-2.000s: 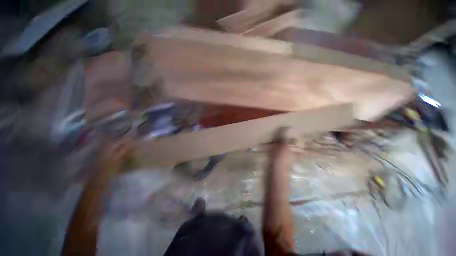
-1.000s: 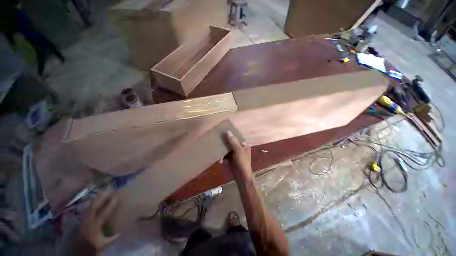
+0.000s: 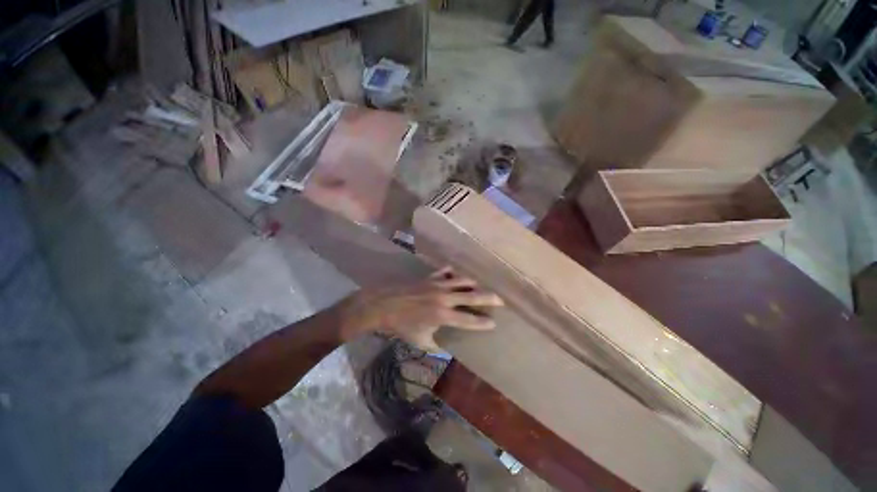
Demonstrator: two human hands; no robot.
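Note:
A long, thin, pale plywood strip (image 3: 567, 389) runs diagonally along the near side of a boxed wooden beam (image 3: 596, 298). The beam has dark slots at its far left end and thin glue lines on its top face near the lower right. My left hand (image 3: 413, 309) lies over the strip near the beam's slotted end, palm down, fingers spread, not closed round it. Its underside contact is hidden. My right hand cannot be made out clearly; only a small dark blurred patch shows at the bottom edge near the strip's right end.
The dark red table (image 3: 760, 307) carries an open wooden box (image 3: 697, 211) behind the beam. A large wooden cabinet (image 3: 673, 106) stands at the back right. A reddish board (image 3: 361, 159) and coiled cords (image 3: 389, 380) lie low at left. A person's legs (image 3: 534, 21) show at the top.
The view has swung left, to the beam's slotted end. The strip has come alongside the beam. My left hand now lies across it, and my right hand has left clear view.

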